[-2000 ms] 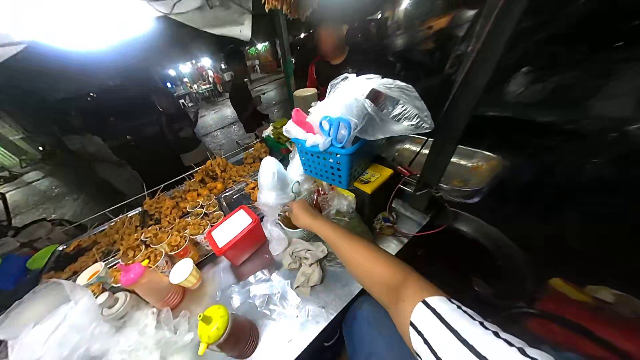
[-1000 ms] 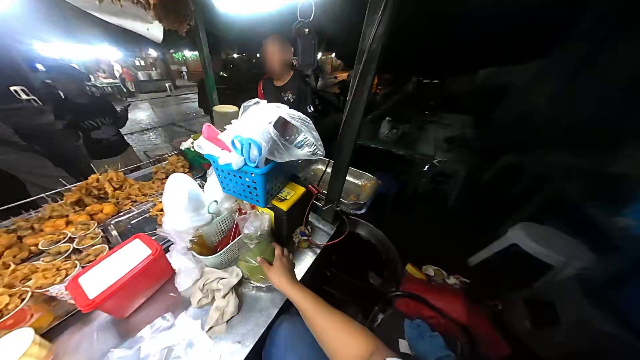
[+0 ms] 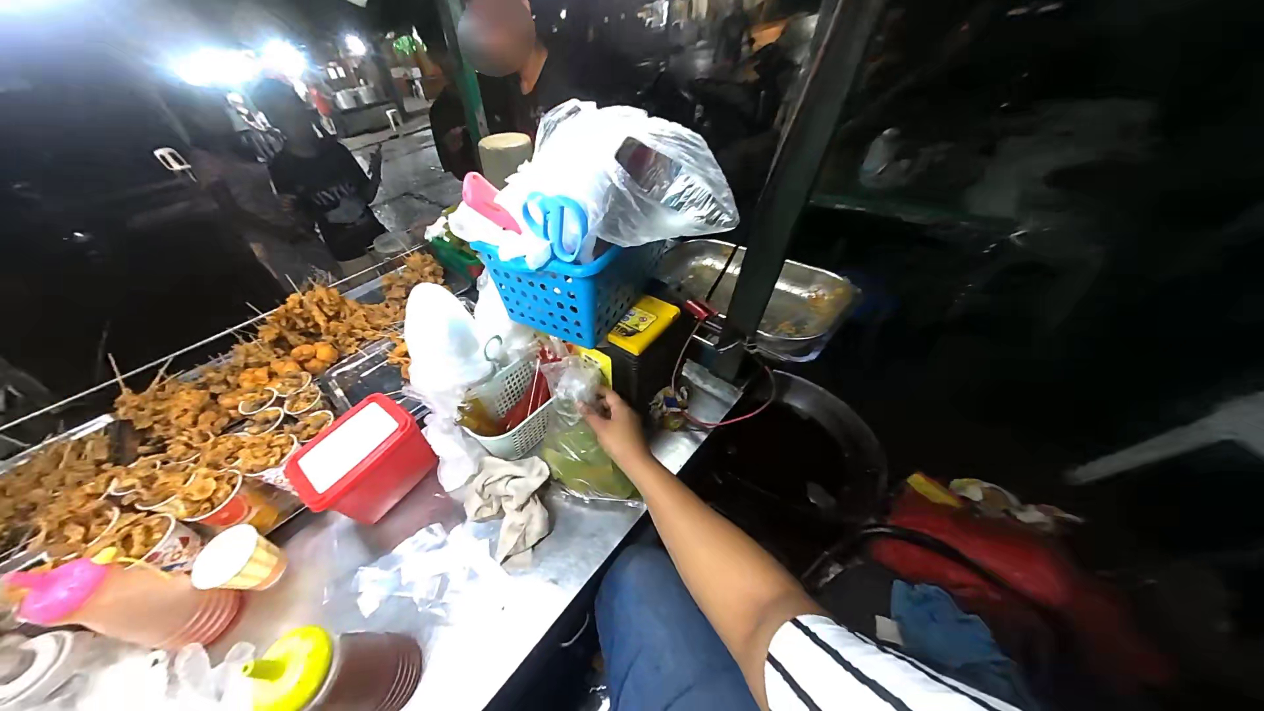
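My right hand (image 3: 614, 427) grips the gathered top of a clear plastic bag (image 3: 585, 459) with green contents, standing on the metal counter. Touching the bag's left side is a pale perforated basket (image 3: 518, 425) with red and yellowish items inside. A blue plastic basket (image 3: 568, 301) behind holds plastic bags and blue-handled scissors (image 3: 556, 225). Beside it sits a black battery with a yellow top (image 3: 647, 324). A crumpled beige cloth (image 3: 509, 499) lies in front of the pale basket. My left hand is out of view.
Fried food on sticks (image 3: 316, 321) and filled paper cups (image 3: 212, 494) line the left. A red container (image 3: 363, 459), a yellow-capped sauce bottle (image 3: 336, 671) and a pink-capped bottle (image 3: 128, 600) stand nearer. Right of the post (image 3: 790, 188) are a metal tray (image 3: 815, 296) and a dark wok (image 3: 839, 434). People stand beyond.
My right hand has moved from the bag's lower side up to its gathered top. The view swung right, then partly back left.
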